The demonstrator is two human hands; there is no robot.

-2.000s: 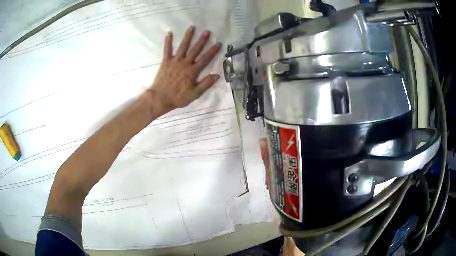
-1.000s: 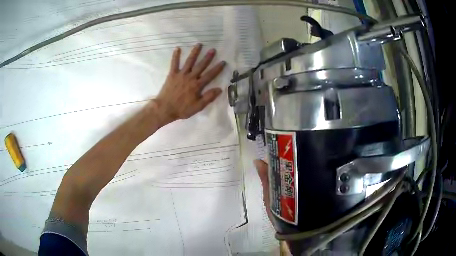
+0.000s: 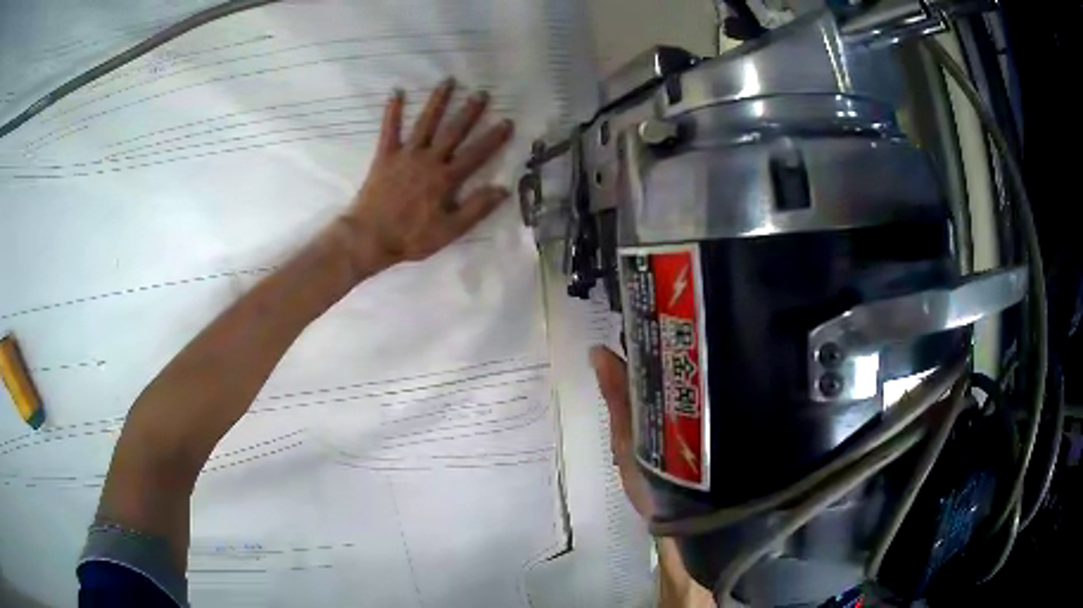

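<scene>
The cloth cutting machine [image 3: 772, 344], with silver and black motor body and red-white label, stands upright at centre right. The white paper marker [image 3: 297, 475] with thin printed lines lies to its left. A dark cut line runs from the machine's front down to a short sideways step near the bottom. My left hand [image 3: 422, 196] lies flat on the paper, fingers spread, just left of the machine's front, holding nothing. My right hand [image 3: 620, 416] shows only as an edge beside and under the motor; its fingers and grip are hidden.
A yellow finger-length item [image 3: 20, 382] with a dark end lies on the paper at far left. A grey cable [image 3: 131, 54] crosses the top left corner. Cable loops [image 3: 819, 475] hang around the motor and down the right side. A pale table strip [image 3: 653, 26] shows at the top.
The machine has advanced up along the paper and the cut line behind it is longer. My left hand has shifted forward on the paper, still flat. The view has also shifted.
</scene>
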